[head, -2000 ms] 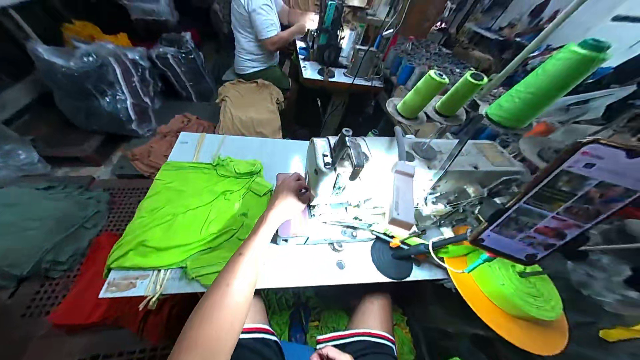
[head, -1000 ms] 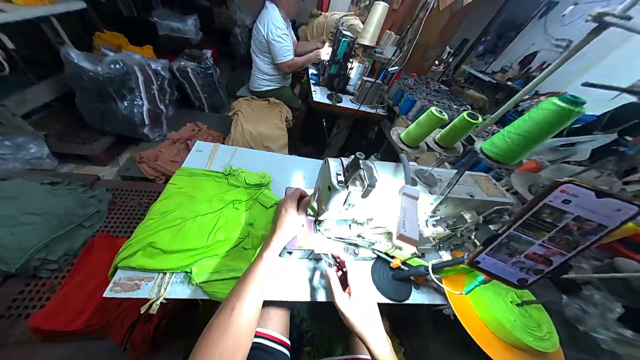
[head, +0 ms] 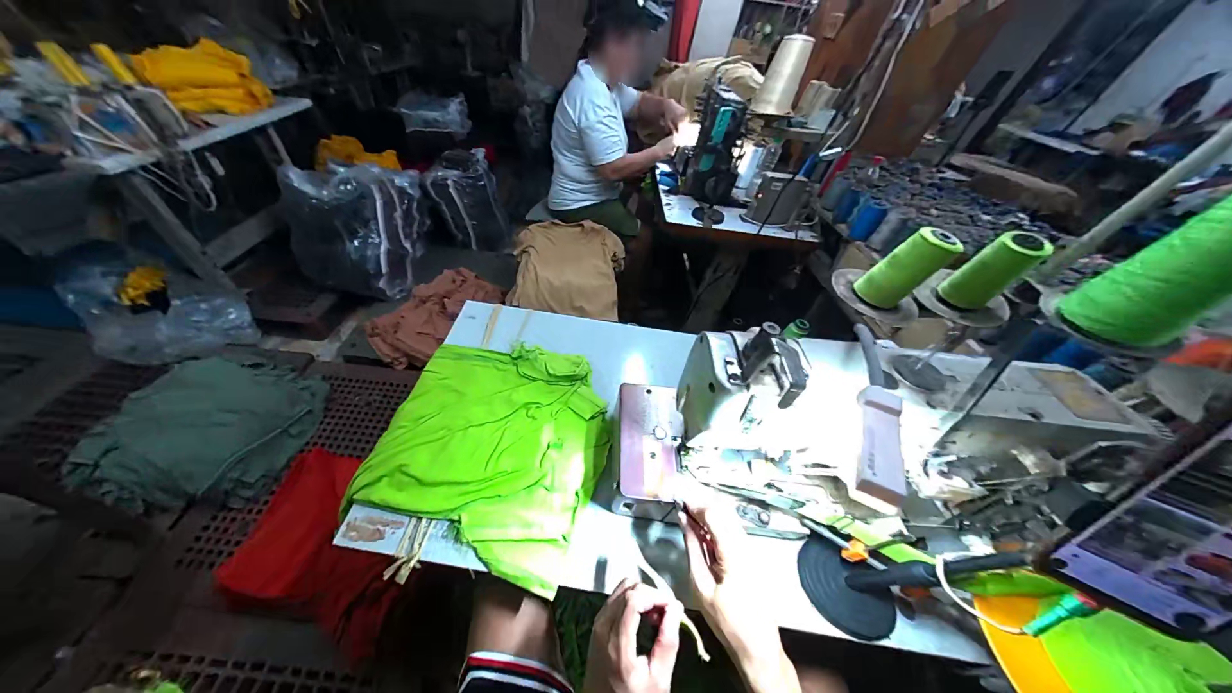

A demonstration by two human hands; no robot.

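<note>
My left hand (head: 635,630) is low at the table's front edge, fingers curled on a thin pale strip (head: 674,592). To its right, my right hand (head: 717,553) is just in front of the sewing machine's plate (head: 649,443); it has something small and dark in its fingers, too unclear to name. The industrial sewing machine (head: 717,390) stands behind the hands, its needle area brightly lit. Bright green fabric pieces (head: 491,443) lie in a pile on the white table (head: 597,337), left of the machine.
Green thread cones (head: 910,268) stand behind the machine at right. A mounted phone (head: 1145,549) and an orange disc (head: 1011,640) with green binding are at front right. Red cloth (head: 289,529) and grey-green cloth (head: 197,433) lie at left. A co-worker (head: 587,135) sits at another machine beyond.
My left hand has moved from the machine's plate down to the table's front edge, where it holds the pale strip. The view has turned toward the left.
</note>
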